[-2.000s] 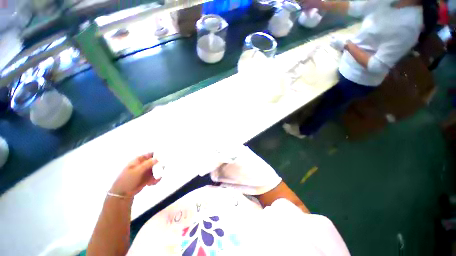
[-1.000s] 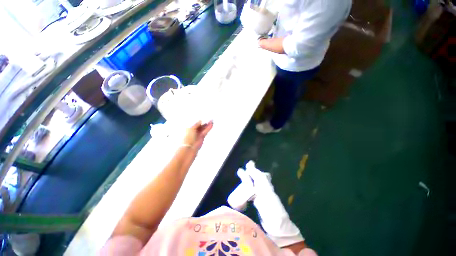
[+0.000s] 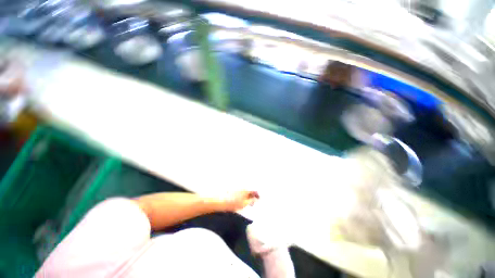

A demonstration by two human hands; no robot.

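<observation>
The view is strongly blurred. My left hand [image 3: 240, 201], bare, is at the near edge of the white bench [image 3: 163, 130], fingers bent towards my right hand. My right hand [image 3: 266, 234], in a white glove, is just beside it at the same edge. Something white shows between the two hands, but glove, part and bench run together, so I cannot tell what either hand holds. Pale, blurred items [image 3: 399, 217] lie on the bench to the right.
A green crate [image 3: 103, 179] stands at the lower left with blurred contents. The dark conveyor [image 3: 277, 100] runs behind the bench with jars [image 3: 138, 50], a jar's round rim [image 3: 407, 160] and a green post [image 3: 214, 70]. A blue bin [image 3: 401, 89] is behind. Part of a person [image 3: 11, 81] shows at far left.
The view has swung left, bringing the green crate in and the standing worker at right out. My left hand has drawn back from the bench jar, and my right hand has come up beside it.
</observation>
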